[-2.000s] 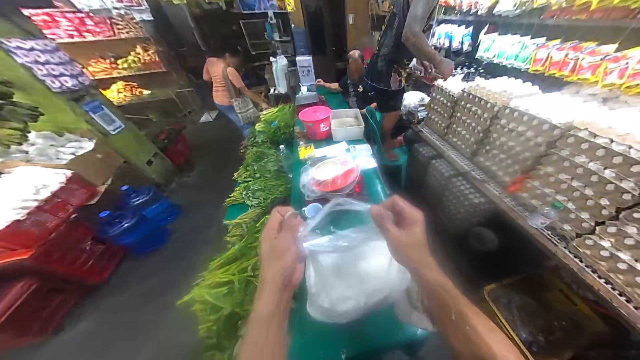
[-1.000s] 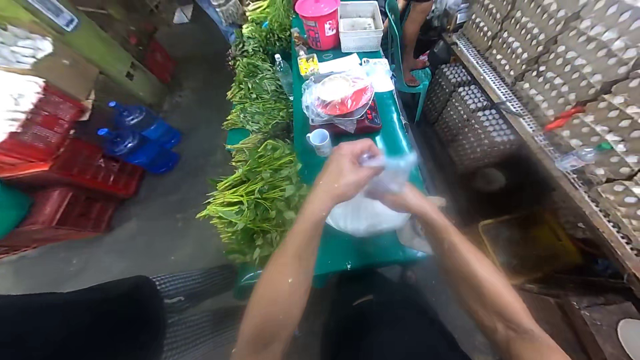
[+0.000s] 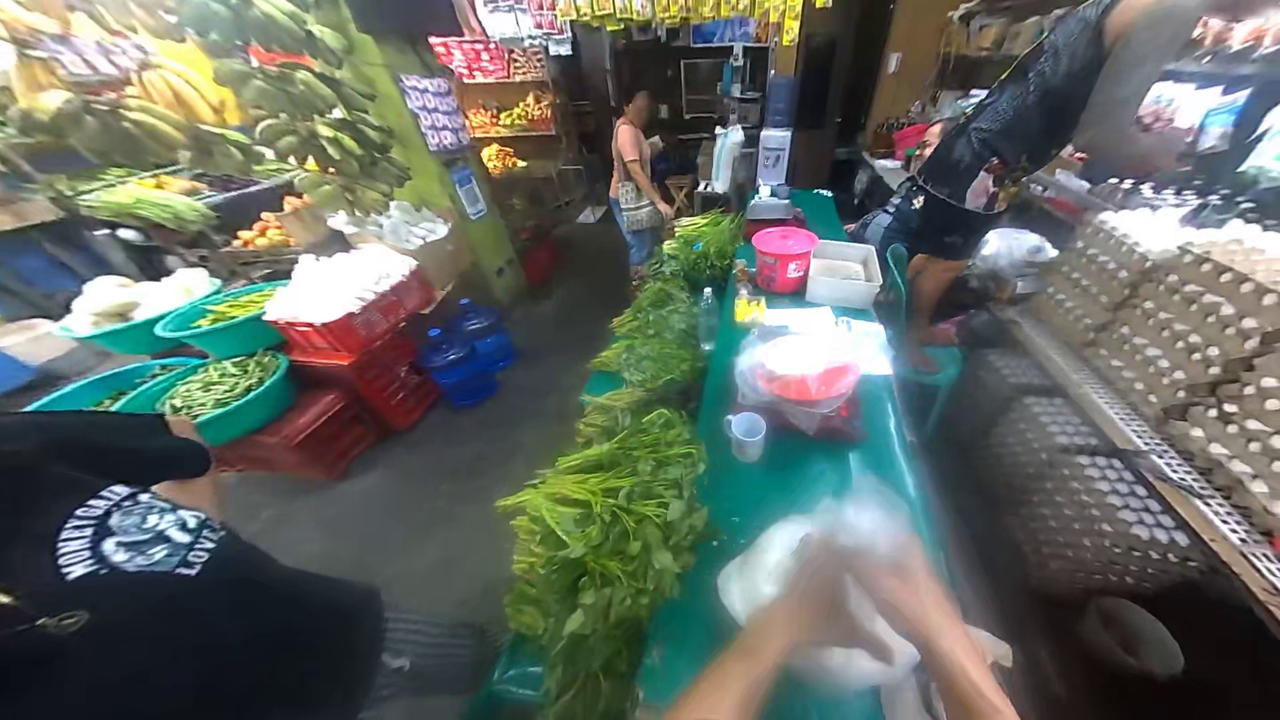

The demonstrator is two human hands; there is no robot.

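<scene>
My left hand (image 3: 815, 590) and my right hand (image 3: 905, 580) are close together over the near part of the green table (image 3: 740, 500). Both are blurred by motion. They are at a clear plastic bag (image 3: 870, 515), whose top bunches up above the fingers. A white bundle (image 3: 765, 570) lies beneath and around them; what it holds cannot be told. The fingers' exact grip is hidden by the blur. Farther up the table stand a white cup (image 3: 746, 437) and a red scale pan covered in plastic (image 3: 810, 380).
Leafy green bundles (image 3: 610, 500) line the table's left side. A pink bucket (image 3: 783, 260) and a white bin (image 3: 843, 275) stand farther back. Stacked egg trays (image 3: 1180, 340) rise at right. A person in a black shirt (image 3: 180, 600) is close at left; others are farther off.
The two hands, spread apart on the bag two seconds ago, are now together at it. The person in the black shirt shows much more at left. The view has tilted up since one second ago.
</scene>
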